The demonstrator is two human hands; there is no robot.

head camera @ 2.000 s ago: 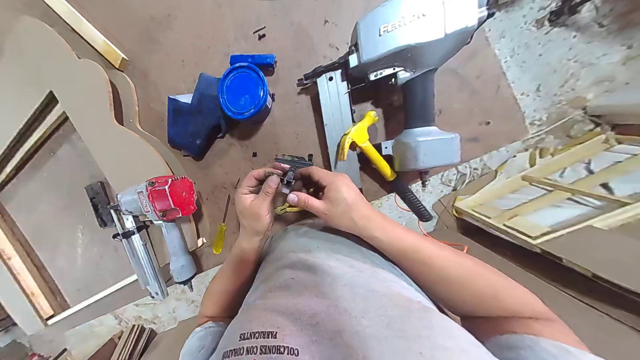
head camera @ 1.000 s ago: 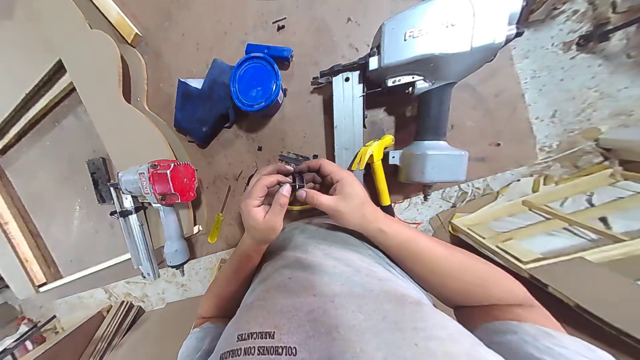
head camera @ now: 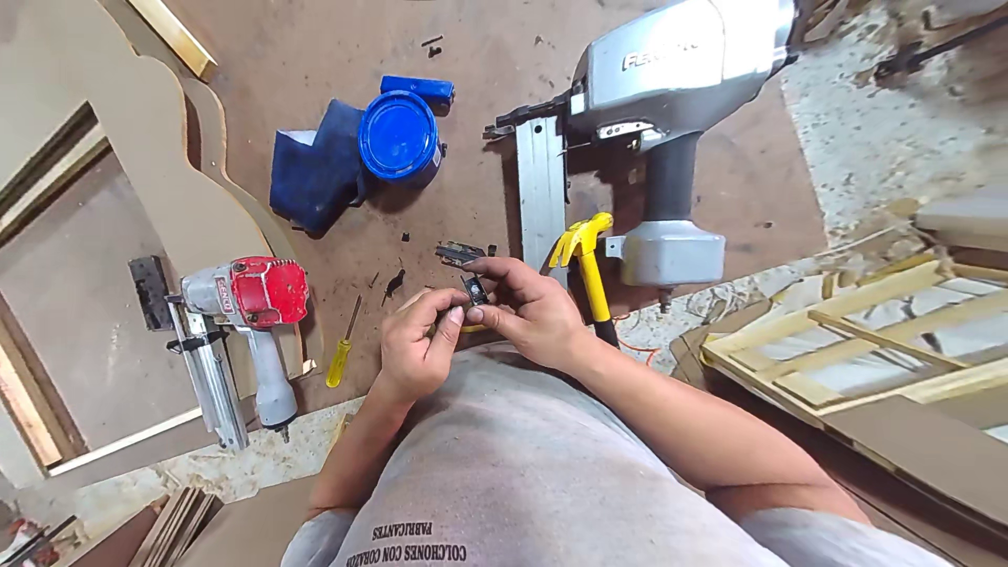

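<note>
My right hand holds a small dark metal part between thumb and fingers, in front of my shirt. The fingertips of my left hand meet the part's left side; whether they grip it is hard to tell. Just beyond the hands, another dark metal mechanism lies on the brown work surface. A yellow-handled screwdriver rests left of my left hand. Right of my right hand are a yellow claw hammer and a large grey pneumatic stapler or nailer, whose magazine lies beside the hammer head.
A red and grey Senco pneumatic tool lies at left on a cut board panel. Beyond my hands stand a blue-lidded container, a dark blue cloth and a blue box-shaped item. Wooden frames are at right.
The small dark part shows more plainly between my fingers, and my hands are a little farther apart than one second ago. The tools lie as before.
</note>
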